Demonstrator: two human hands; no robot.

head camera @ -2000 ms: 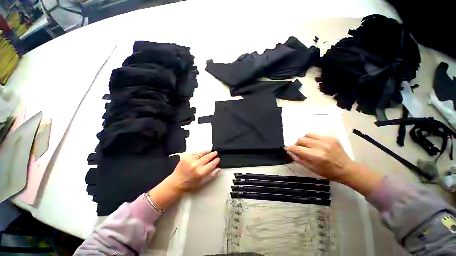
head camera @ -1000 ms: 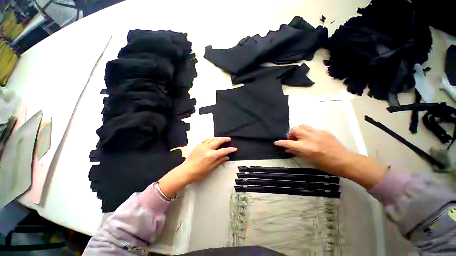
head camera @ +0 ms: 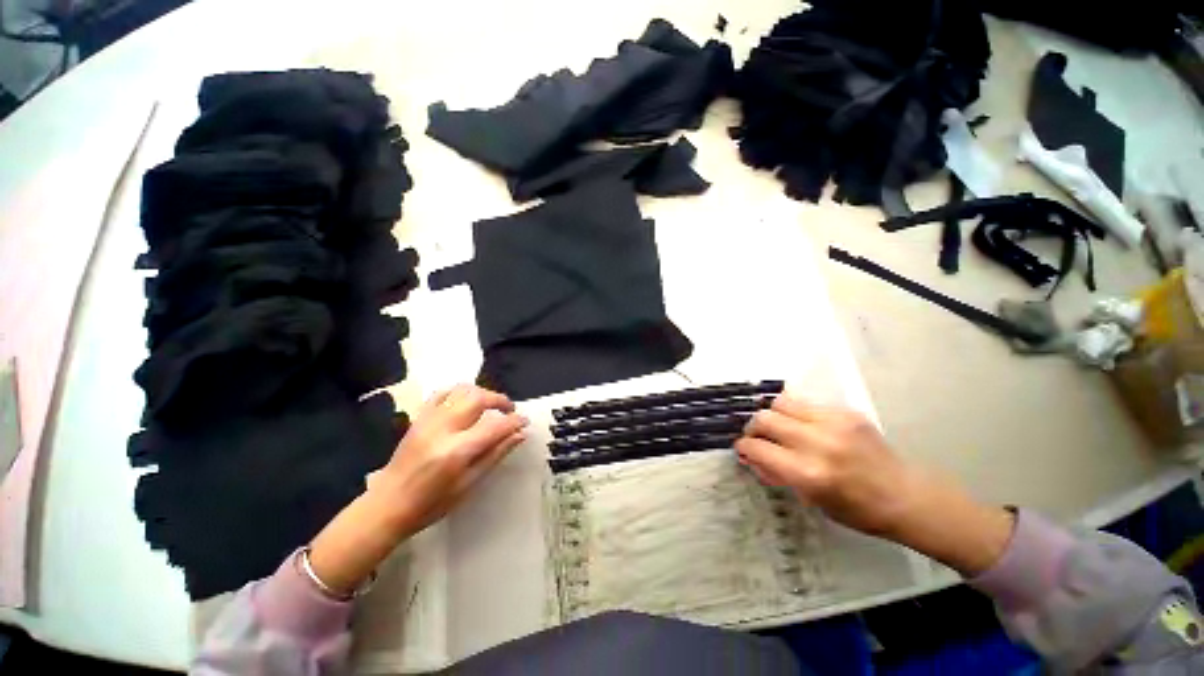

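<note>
A black fabric panel lies creased on the board, with a tab at its left and its lower right corner flared out. Several thin black strips lie in near-parallel rows just below it. My left hand is at the panel's lower left corner, left of the strips, its fingers slightly apart and with nothing visible in them. My right hand has its fingertips at the strips' right ends. They hide the contact, so I cannot tell whether they pinch one.
A rippled stack of black panels lies at left. Loose black panels lie beyond the work. A black bunch, tangled straps, a single strip and pale scraps are at right. The board bears dark marks.
The view has shifted to the right. Both hands have left the panel's folded lower edge; my right hand has moved down to the strips' ends. The lower edge now lies loose.
</note>
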